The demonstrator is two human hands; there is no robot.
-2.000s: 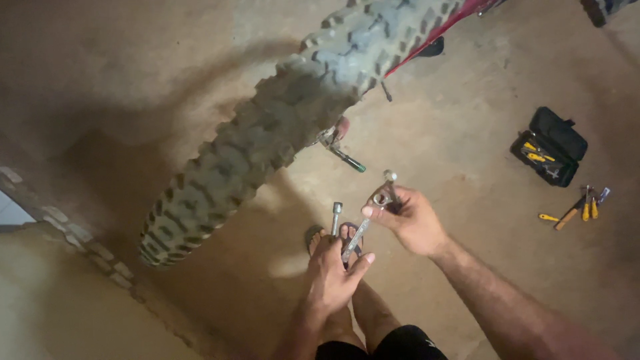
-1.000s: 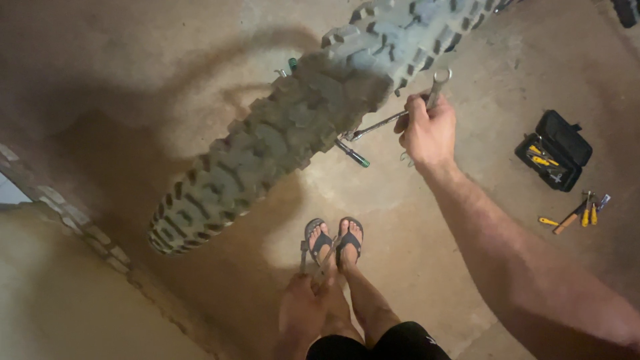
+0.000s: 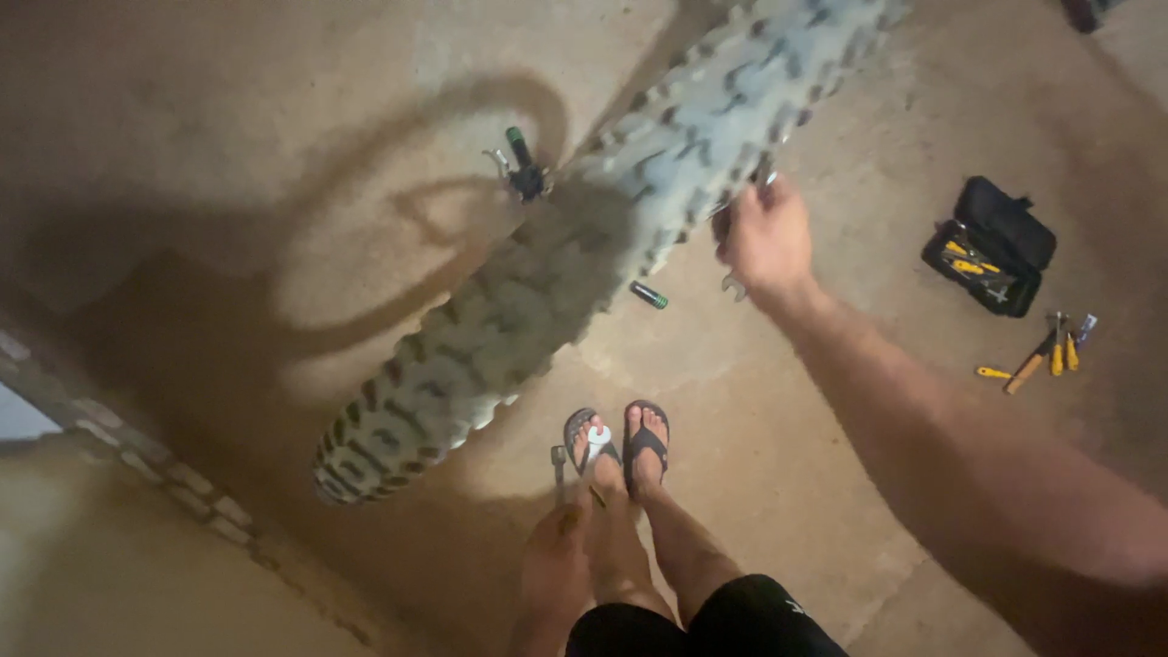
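A knobby bicycle tire (image 3: pixel 566 265) runs diagonally across the middle of the view. Beside its right flank is my right hand (image 3: pixel 766 233), closed around a metal wrench (image 3: pixel 734 288) whose open jaw shows below the palm; another metal part shows above the fingers, and what it touches is hidden by the tire. Low in the view, my left hand (image 3: pixel 558 552) is blurred and shut on a socket wrench (image 3: pixel 559 461). A pale ring-shaped tool end (image 3: pixel 599 436) shows just right of that hand, over the left foot.
Handlebar grips with green ends (image 3: pixel 516 144) (image 3: pixel 650 295) show on both sides of the tire. An open black tool case (image 3: pixel 990 246) lies on the floor at right, with yellow-handled screwdrivers (image 3: pixel 1057 358) and a hammer (image 3: pixel 1027 372) near it. Low masonry edging (image 3: pixel 187 479) runs along the left.
My right hand has left my left hand and moved up to the tire's right side with a wrench. The left hand has stayed low, holding tools. The view has shifted somewhat.
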